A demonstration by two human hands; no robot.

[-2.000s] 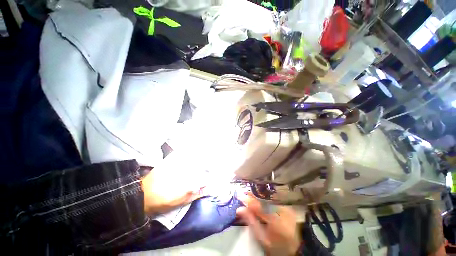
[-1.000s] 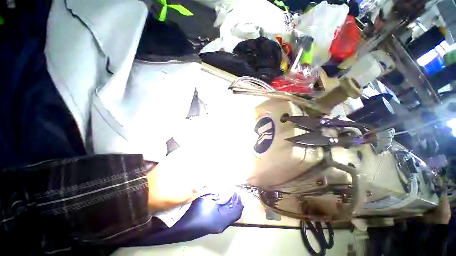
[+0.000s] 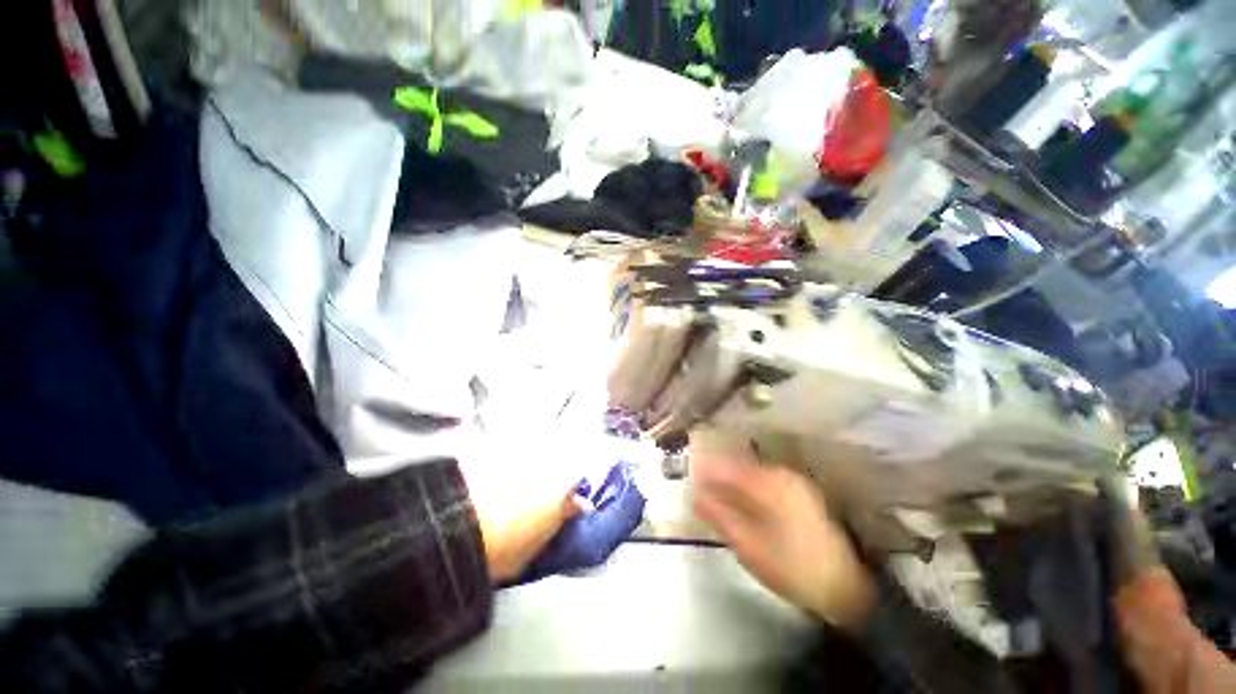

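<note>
My left hand (image 3: 526, 526) holds the edge of the navy fabric (image 3: 596, 526) just left of the needle area; glare partly hides its fingers. The pale grey-white cloth (image 3: 285, 203) spreads beyond and left of it, washed out near the lamp. My right hand (image 3: 786, 532) is blurred, off the fabric, in front of the machine head with fingers extended; nothing shows in it. The cream sewing machine (image 3: 868, 407) is blurred. The dark thread snips (image 3: 712, 278) lie on its head. Needle and presser foot are not clear.
Dark navy cloth (image 3: 122, 339) hangs at the left. Behind are a black piece with a neon-green tie (image 3: 437, 119), white plastic bags (image 3: 624, 109) and a red bag (image 3: 857, 129). A blurred skin-toned shape (image 3: 1172, 630) is at the lower right edge. The pale table edge (image 3: 610, 637) is nearest.
My right hand, near the needle two seconds ago and not distinguishable there one second ago, is now raised beside the machine head. The view has shifted; my left hand stays at the navy fabric.
</note>
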